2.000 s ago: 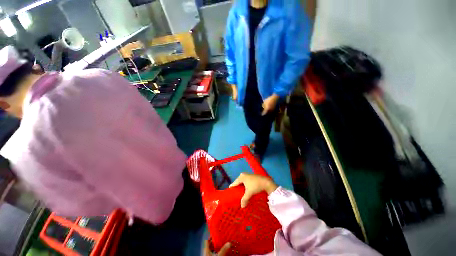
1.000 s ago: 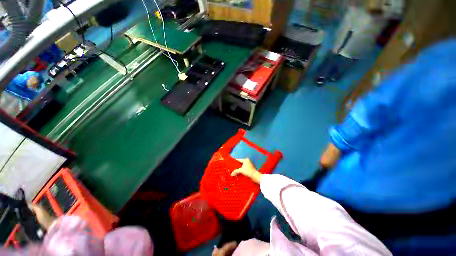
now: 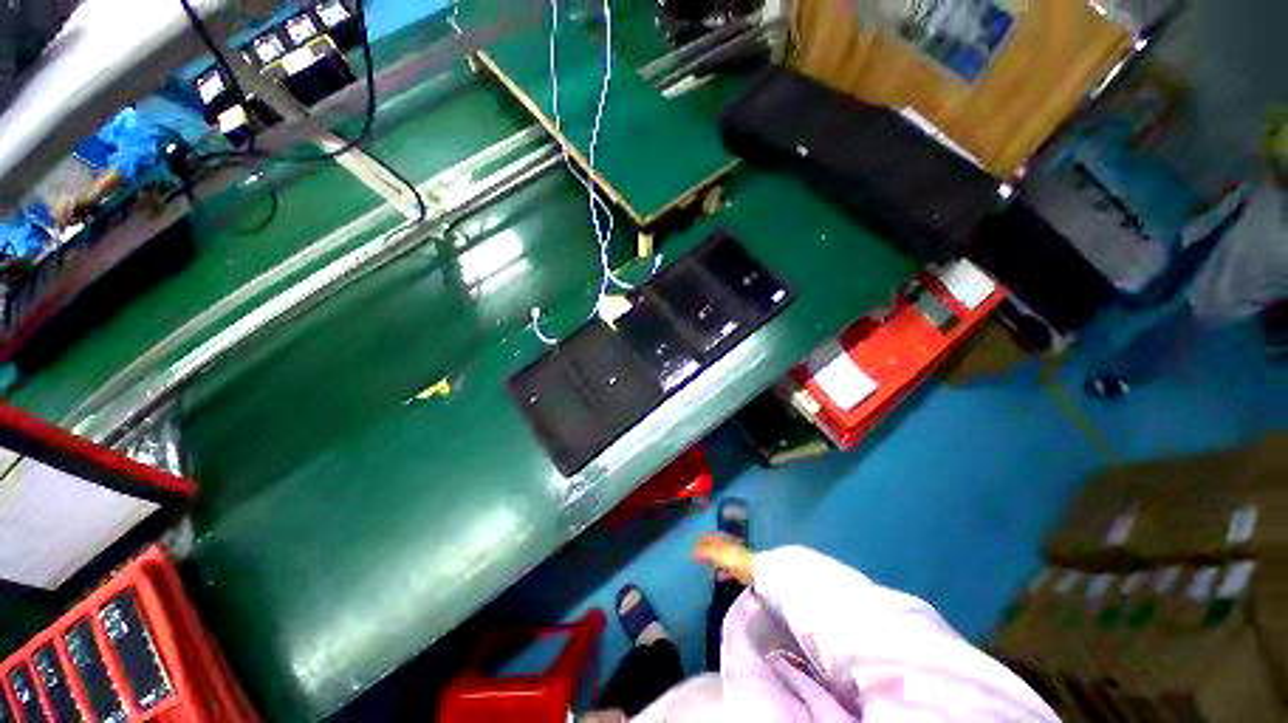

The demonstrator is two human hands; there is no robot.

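Observation:
My right hand is in the lower middle, above my feet, with nothing seen in it; its fingers are small and blurred but look apart. Only a sliver of my left hand shows at the bottom edge, and its fingers are cut off. A red plastic stool stands at the lower left of my feet, partly cut off. Another red plastic piece, mostly hidden under the bench edge, lies beyond my right hand and apart from it.
A green bench holds a black compartmented tray and hanging white cables. Red trays with dark phones stand lower left, beside a document board. A red tray stack is at the bench end. Cartons are at right; a person is partly visible.
My right hand has let go of the red stool it held. The view has turned down toward the bench and floor. The person in blue beside me is out of view.

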